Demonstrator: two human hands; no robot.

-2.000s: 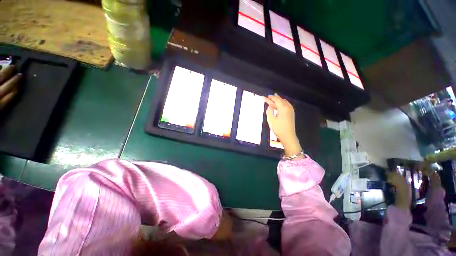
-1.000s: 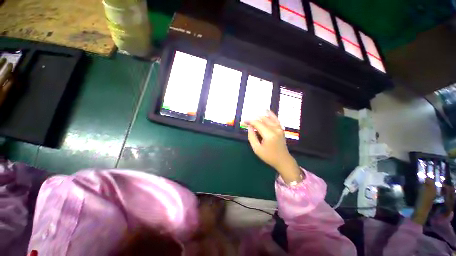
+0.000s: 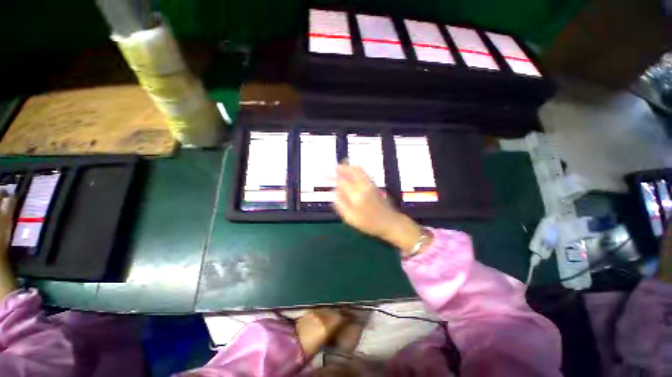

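A black phone tray (image 3: 460, 210) lies on the green bench in front of me. It holds several smartphones (image 3: 266, 166) with lit white screens side by side; its rightmost slot shows no phone. My right hand (image 3: 361, 202) is over the second and third phones, fingers pointing left and up, holding nothing that I can see. Whether a fingertip touches a screen cannot be told. My left hand (image 3: 320, 330) is low, below the bench's front edge, blurred and partly hidden; its fingers and any thing in them cannot be made out.
Stacked trays (image 3: 427, 92) with red-banded phones stand behind. A tape-wrapped post (image 3: 166, 85) and wooden board (image 3: 88, 121) are rear left. Another tray (image 3: 92, 221) and a person's hand (image 3: 6, 235) are left. A power strip (image 3: 556, 199) with plugs is right.
My right hand has moved left from the third and fourth phones to the second and third. The view has turned and tilted. My left hand shows more below the bench edge.
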